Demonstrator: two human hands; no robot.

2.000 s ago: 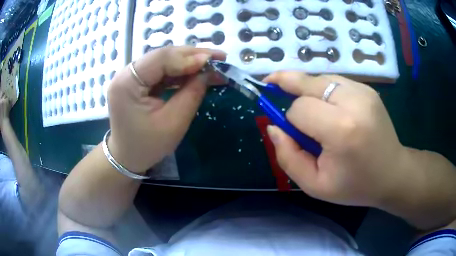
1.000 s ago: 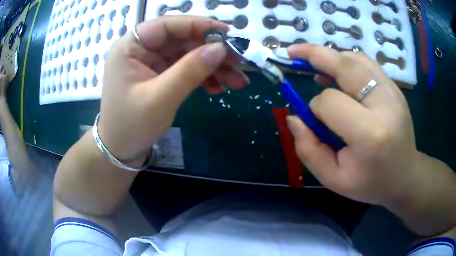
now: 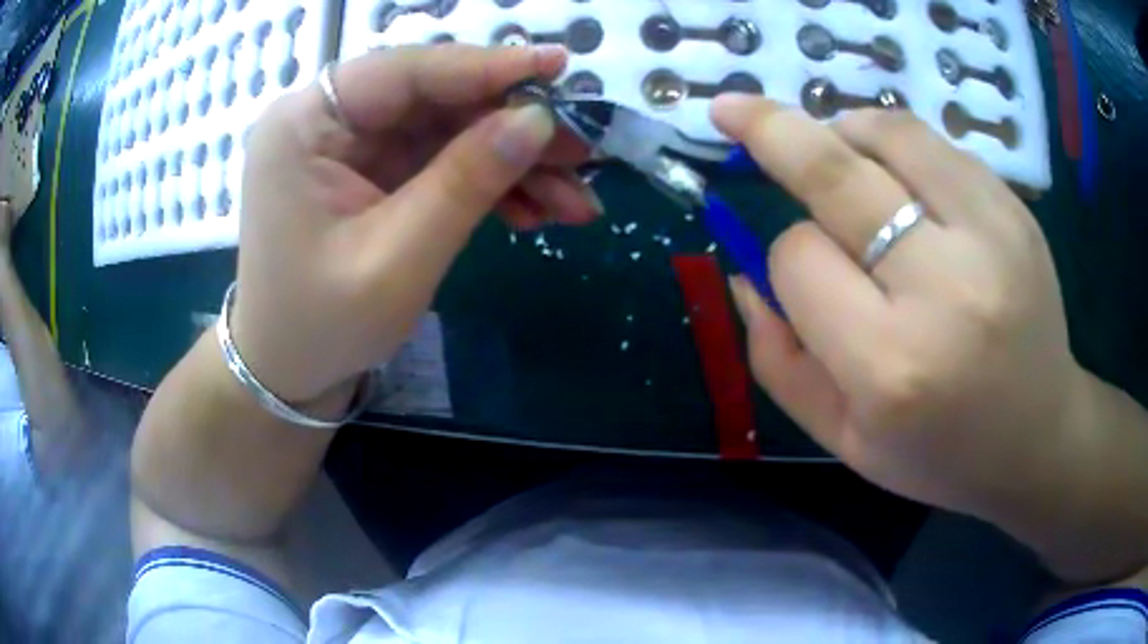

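My left hand [image 3: 378, 214] pinches a small round part [image 3: 531, 94] between thumb and fingertips; the fingers cover most of it. My right hand [image 3: 881, 289] holds the diagonal cutters [image 3: 674, 176] by their blue handles. The silver jaws touch or nearly touch the part; whether they are closed on it I cannot tell. The white foam tray [image 3: 1030, 94] lies beyond my hands, with dumbbell-shaped pockets, several holding shiny parts. Tiny white offcuts [image 3: 626, 230] are scattered on the dark green bench below my hands.
A second foam tray [image 3: 113, 233] lies at the left. A red strip [image 3: 718, 359] runs to the bench's front edge. A pale label or bag [image 3: 422, 371] lies by my left wrist. Red and blue strips [image 3: 1085, 126] and a small ring [image 3: 1107, 107] are at the right. Another person's arm [image 3: 32, 327] is at the far left.
Since the earliest frame both hands, with the part and cutters, have moved up in the picture. Over the last second my right hand has turned, covering more of the handles. The left hand still pinches the part.
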